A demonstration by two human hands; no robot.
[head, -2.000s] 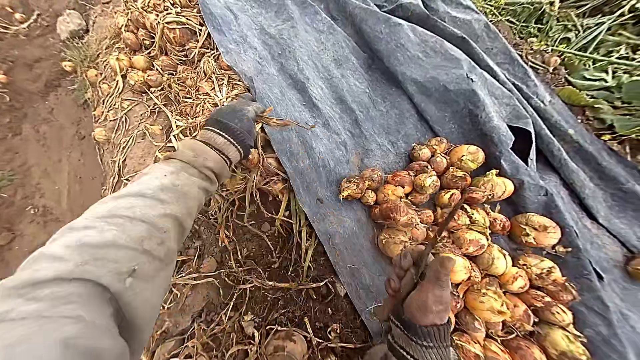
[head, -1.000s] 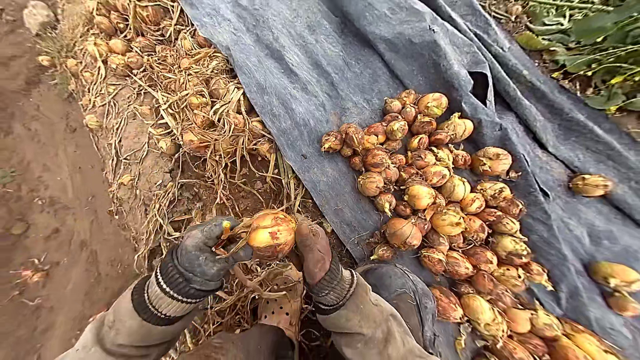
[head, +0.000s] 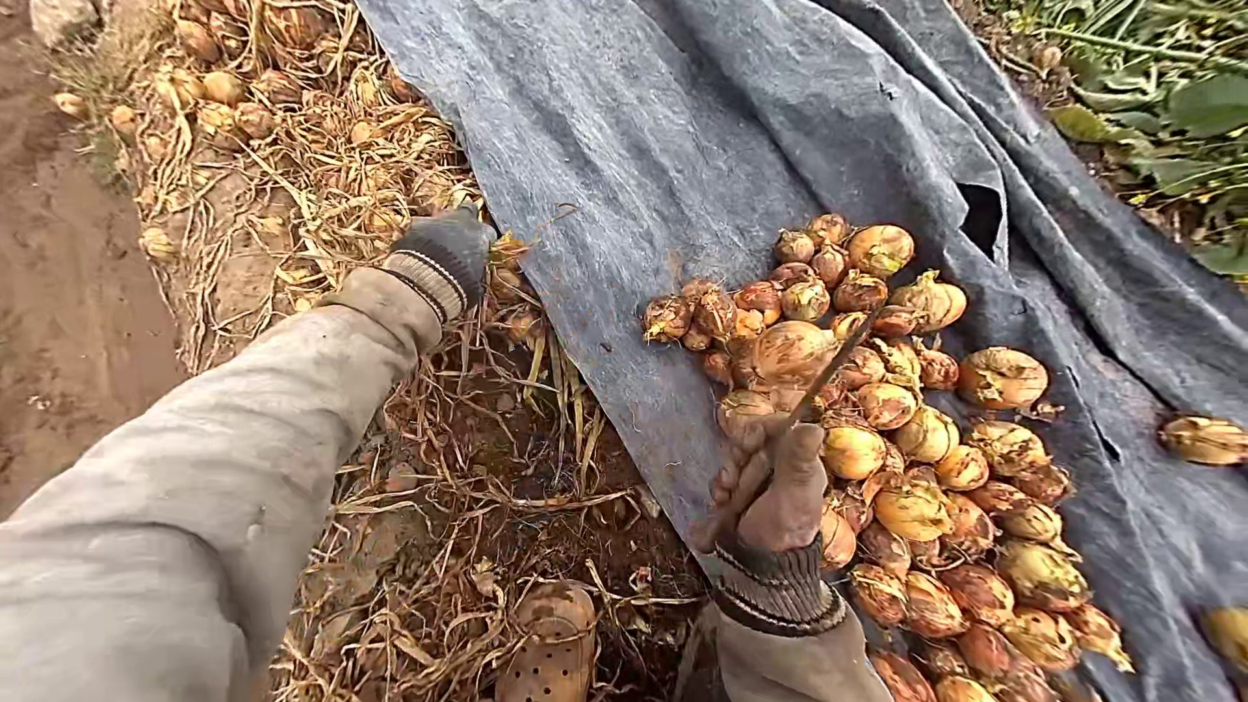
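Note:
My left hand (head: 453,252), in a dark glove, is closed at the left edge of the grey fabric sheet (head: 624,175), with dry onion leaves (head: 509,250) sticking out from its fingers. My right hand (head: 770,483) grips a knife beside the heap of onions; its thin dark blade (head: 834,370) points up and to the right over them. A large, blurred onion (head: 792,353) shows just left of the blade. Around it on the sheet lie many onions (head: 912,509) with brown and yellow skins. The knife's handle is mostly hidden in my fingers.
Pulled onions with dried tops (head: 292,107) cover the soil at upper left, beside a bare dirt strip (head: 78,292). A perforated shoe (head: 551,643) stands at the bottom. Green leafy plants (head: 1209,107) border the sheet at upper right, and a tear (head: 980,219) shows in the fabric.
One second ago both hands were together at an onion near the bottom centre. Since then they have parted: my left hand is up at the sheet's edge, my right over beside the heap.

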